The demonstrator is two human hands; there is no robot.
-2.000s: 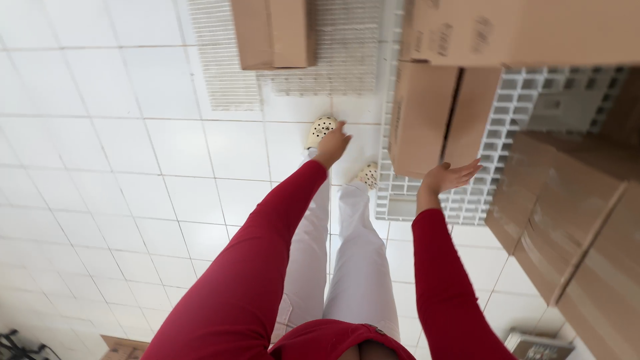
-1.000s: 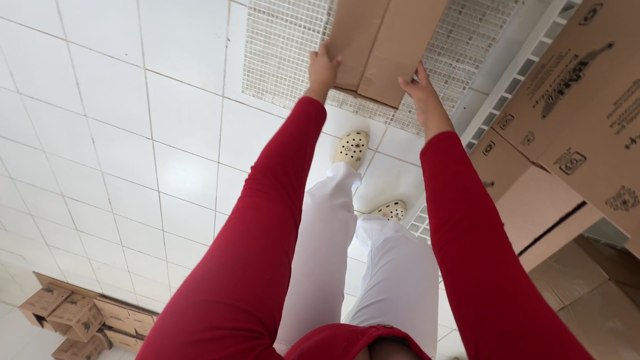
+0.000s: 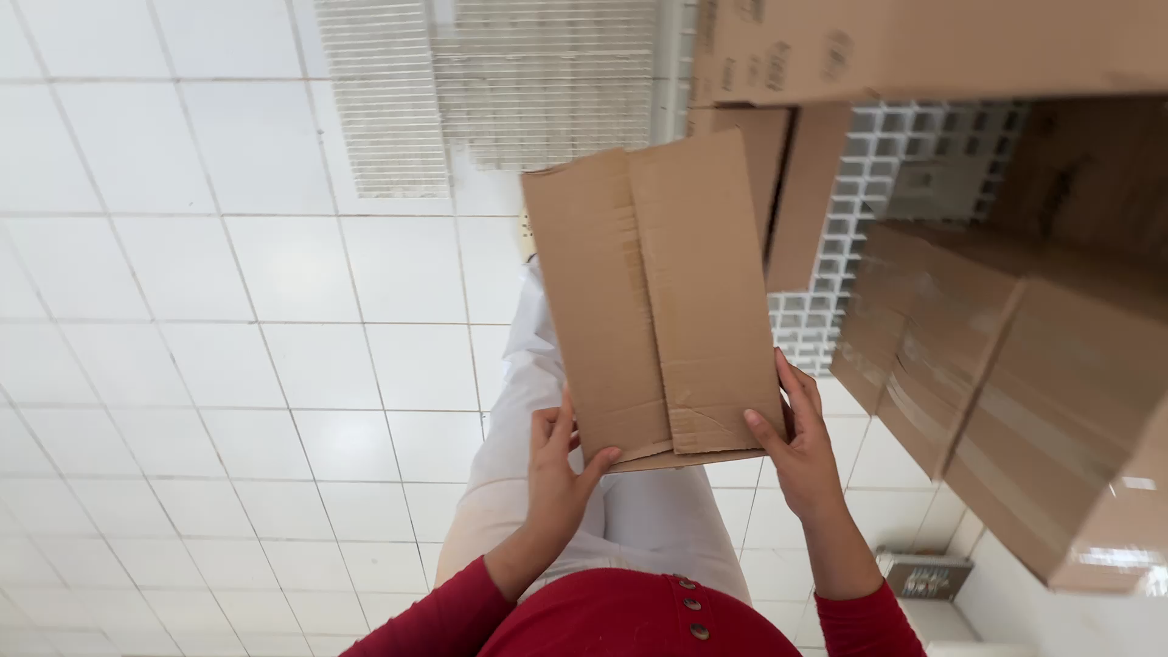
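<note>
A brown cardboard box point(image 3: 652, 301) is held up in front of my body, its creased top flaps meeting along a seam. My left hand point(image 3: 564, 456) grips its near left corner, thumb on the top edge. At the near right corner my right hand point(image 3: 798, 433) holds it, with the thumb on the flap and fingers along the side. The underside of the box is hidden. Behind its right edge, another cardboard box point(image 3: 817, 205) lies on a white plastic grid pallet point(image 3: 826, 265).
Large printed cardboard boxes point(image 3: 931, 50) stand at upper right, and more taped boxes point(image 3: 1013, 365) at right. Ribbed mats point(image 3: 388, 100) lie on the white tiled floor point(image 3: 301, 274). A small box-like object point(image 3: 926, 577) bearing writing is at lower right.
Two seconds ago both hands were empty. One second ago they were at the sides of a box over the mats; now a box is held close to my body. The view has shifted.
</note>
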